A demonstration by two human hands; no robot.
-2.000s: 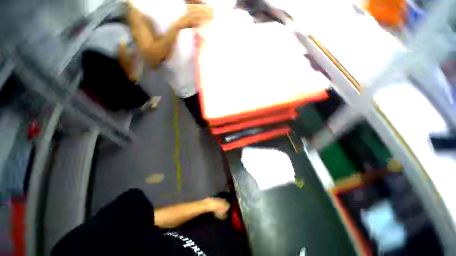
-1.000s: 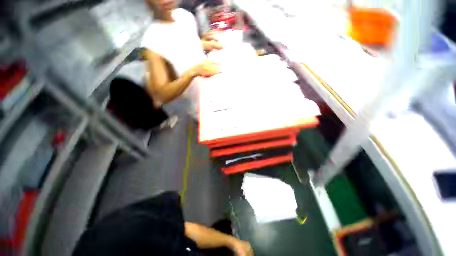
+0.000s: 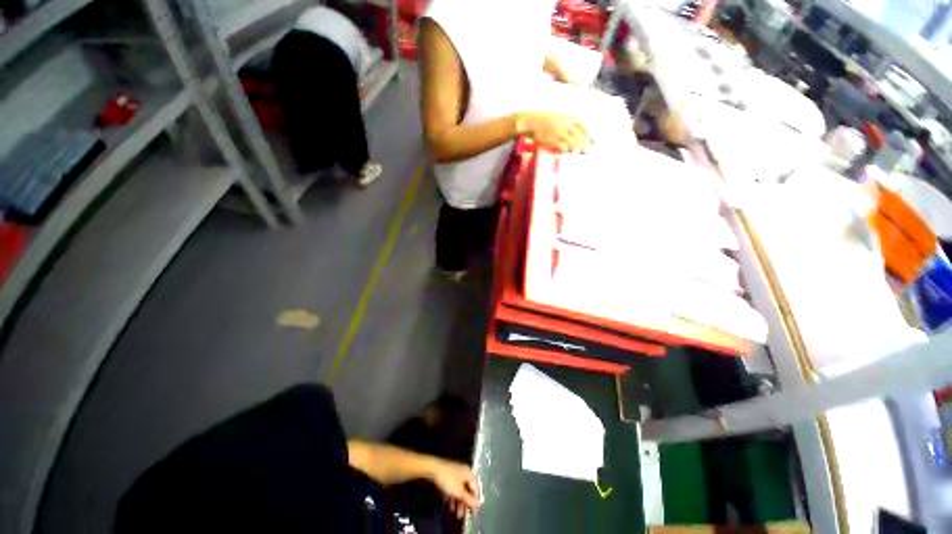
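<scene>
My left hand [image 3: 457, 486] is bare and rests at the left edge of the dark green bench [image 3: 503, 448], near the bottom of the view. No object shows in it and its fingers look loosely apart. My right hand is out of the picture. A fanned pile of white sleeves [image 3: 558, 430] lies on the bench ahead and right of my left hand, not touched. A small yellow hook or strip [image 3: 602, 489] is at its lower right corner. Beyond it stands a stack of red trays [image 3: 585, 323], its top tray full of overexposed white sleeves [image 3: 637, 229].
A person in a white top [image 3: 480, 94] stands left of the stack with a hand on it. Another person [image 3: 318, 94] bends at the metal shelving [image 3: 193, 94]. A white-grey frame bar [image 3: 772, 405] crosses at the right. An orange bin [image 3: 900, 232] stands at far right.
The view has turned and sharpened, so the stack and sleeve pile sit differently in the picture. My left hand shows at the bench edge in place of lower down. The standing person's hand remains at the stack.
</scene>
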